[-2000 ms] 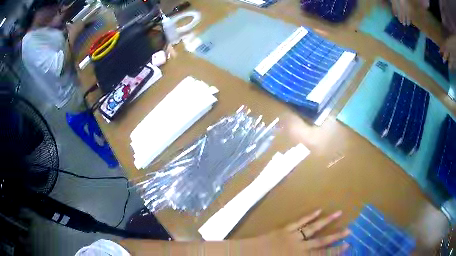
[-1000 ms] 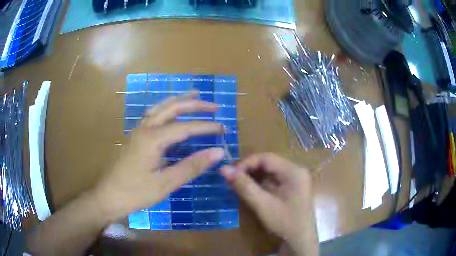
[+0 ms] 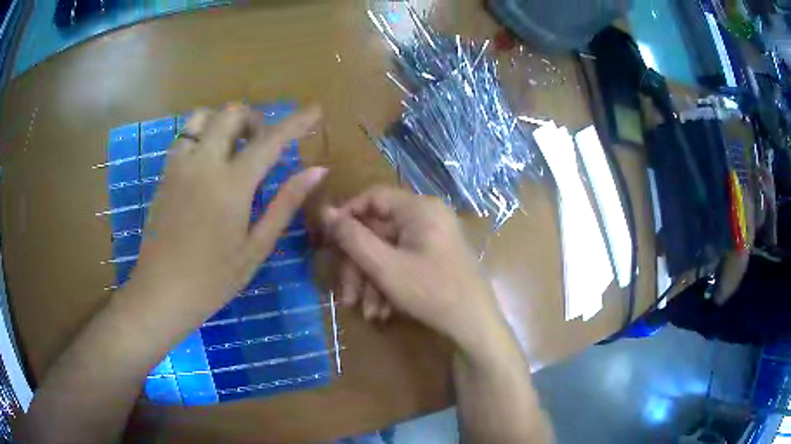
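The solar cell string (image 3: 260,342), blue with thin silver lines, lies flat on the brown tabletop. Short silver lead ends stick out past its left edge. A thin silver bus ribbon (image 3: 336,334) lies along its right edge, and its upper part runs under or beside my right fingers. My left hand (image 3: 208,199) lies over the upper part of the string with fingers spread, its thumb and forefinger near the right edge. My right hand (image 3: 390,251) is at the right edge, thumb and forefinger pinched together; whether they grip the ribbon is too blurred to tell.
A messy heap of cut ribbon pieces (image 3: 464,121) lies to the upper right. White strips (image 3: 577,221) lie right of it. A grey round object (image 3: 555,22) is at the top, with a black cord and dark items (image 3: 689,199) at the right. Another person's hand (image 3: 733,273) shows there.
The view has turned right, so the string now appears further left. My left thumb and forefinger have moved to the string's right edge, and a ribbon now shows along that edge's lower part.
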